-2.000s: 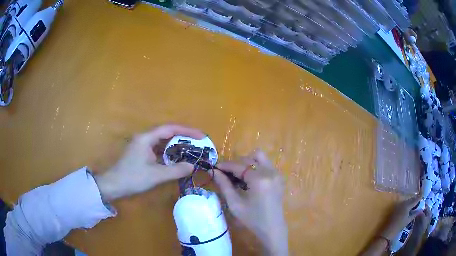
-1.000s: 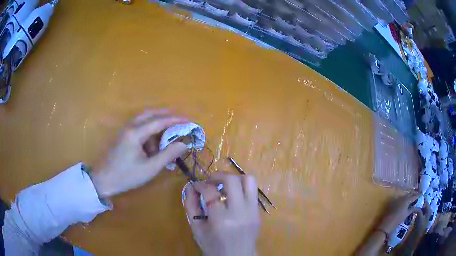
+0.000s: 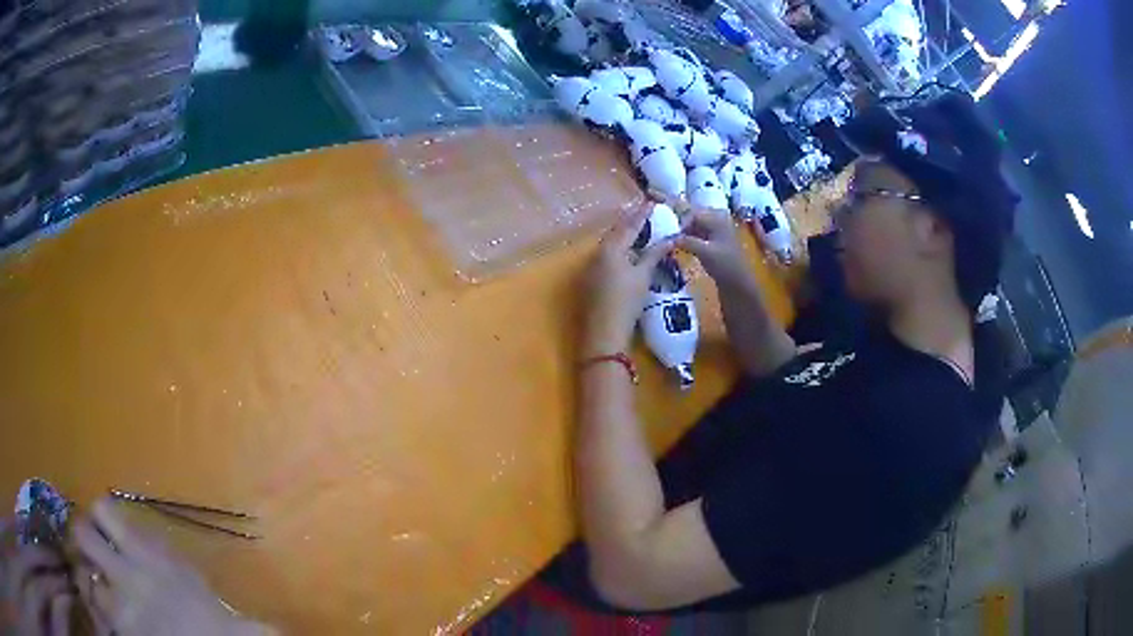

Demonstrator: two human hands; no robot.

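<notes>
A white head shell [image 3: 42, 507] with dark parts inside shows at the bottom left edge. My left hand [image 3: 30, 584] is dim, blurred and cut off by the frame's corner; its fingers are against the shell and grip it. My right hand [image 3: 139, 581] is just right of it, blurred, with fingers bent towards the shell's lower side; what it pinches is hidden. The camera body and wires cannot be made out. Dark tweezers [image 3: 186, 511] lie on the orange tabletop right of my right hand.
Another person [image 3: 845, 422] in black sits at the right, both hands on a white camera unit [image 3: 672, 326]. Many white units [image 3: 677, 124] are grouped beyond. A clear blister tray [image 3: 478, 205] lies at the far side. Stacked trays [image 3: 93, 99] stand at the upper left.
The view has swung right, so my hands and the shell now sit at the bottom left corner and the other person shows. Earlier my right hand put down the tweezers.
</notes>
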